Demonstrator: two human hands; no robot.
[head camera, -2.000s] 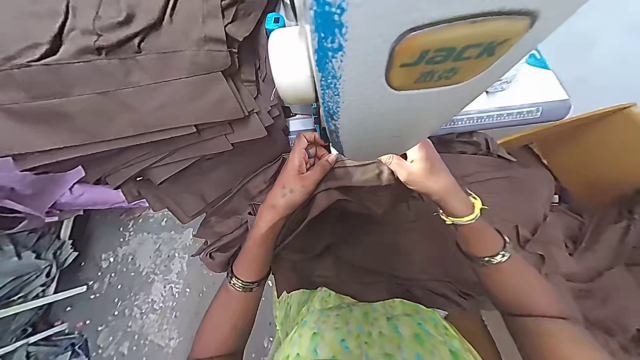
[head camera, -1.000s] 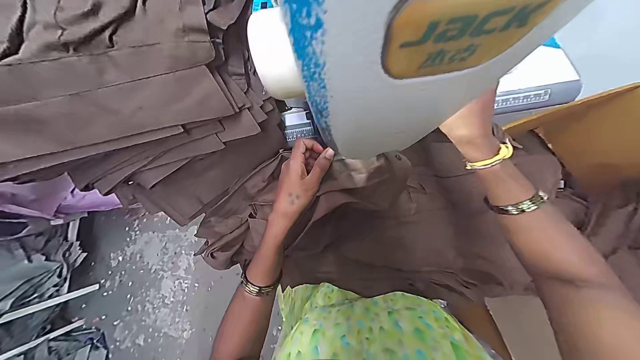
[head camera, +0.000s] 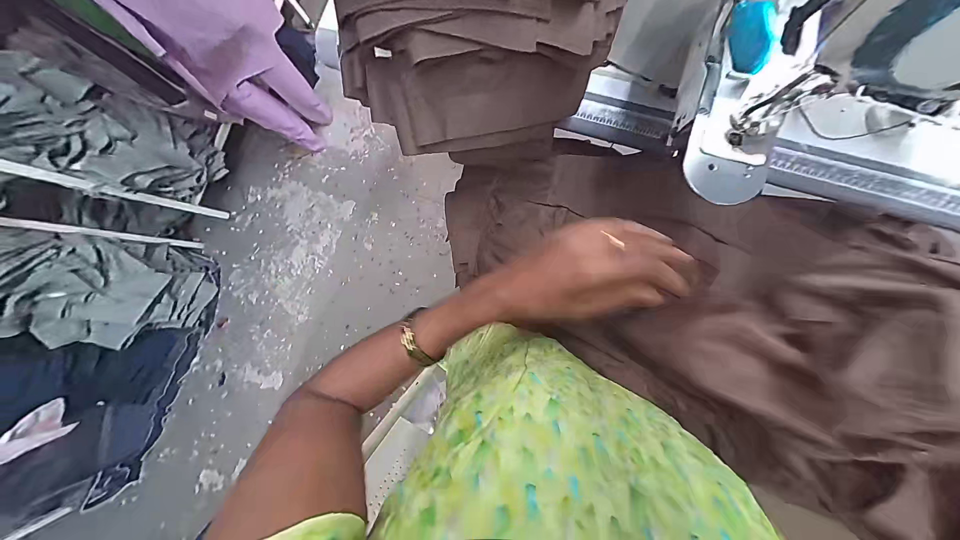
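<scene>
My left hand (head camera: 600, 270), blurred by motion, lies over brown cloth (head camera: 795, 300) in front of the sewing machine, its fingers curled at the cloth; whether they grip it cannot be told. The rounded end of the machine bed (head camera: 726, 169) pokes out over the cloth, up and to the right of the hand. Brown cut pieces (head camera: 487, 90) lie stacked at the top middle, beyond my hand. My right hand is out of view.
Grey cloth bundles (head camera: 112, 142) and white rods (head camera: 112, 187) are at the left. Lilac cloth (head camera: 217, 60) hangs at the upper left. Lint-strewn floor (head camera: 292, 255) shows between them and the brown cloth. A measuring scale (head camera: 862, 172) runs along the machine's edge.
The view has swung strongly left and down. My left hand was pinching the cloth beside the machine head and now reaches across the brown cloth. My right hand has left the view.
</scene>
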